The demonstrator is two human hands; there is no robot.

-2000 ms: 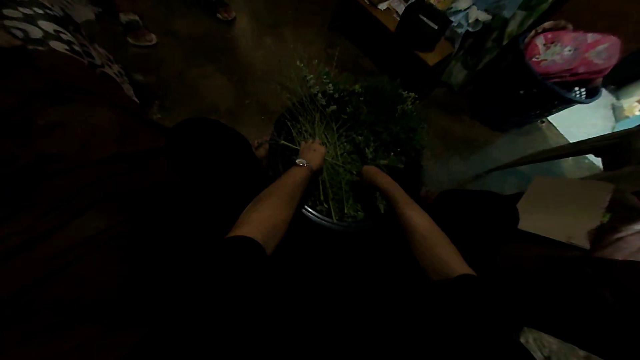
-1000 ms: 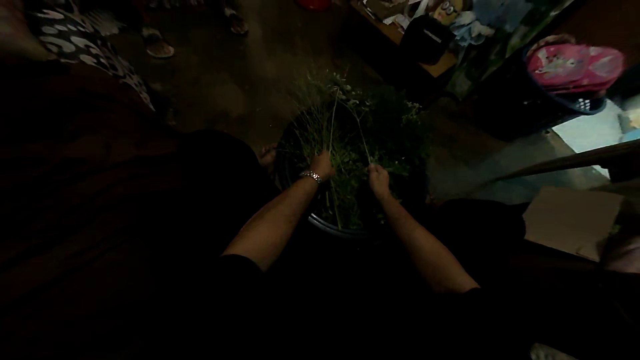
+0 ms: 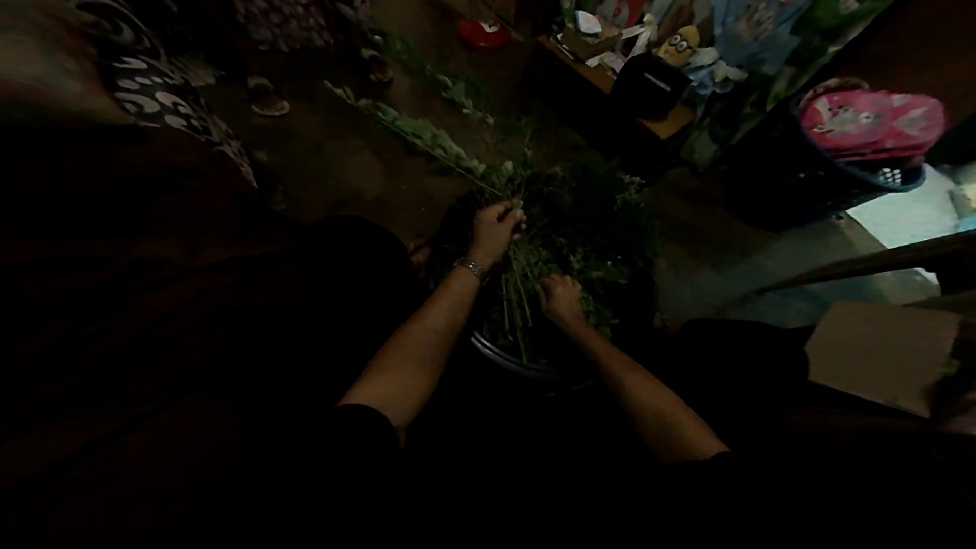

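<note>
My left hand point(image 3: 497, 227), with a metal-banded watch at the wrist, grips leafy plant stems point(image 3: 435, 145) that stretch up and left beyond the rim. Lower and to the right, my right hand point(image 3: 560, 300) is closed by the greenery; whether a stem is in its fingers cannot be made out. Both hands are over a dark round tub point(image 3: 518, 366) holding a heap of cut green plants point(image 3: 602, 229), with bare stalks pointing toward me. Deep shadow hides much of the tub.
A dark laundry basket point(image 3: 823, 175) with a pink bag point(image 3: 873, 126) stands at the right, above a cardboard piece point(image 3: 884, 354). A cluttered low table point(image 3: 675, 122) is beyond the tub. At the upper left are other people's sandalled feet point(image 3: 268, 97) and patterned clothing.
My left hand has moved up, and a long leafy stem now extends toward the upper left from it. One second ago both hands held thin stems that met above them.
</note>
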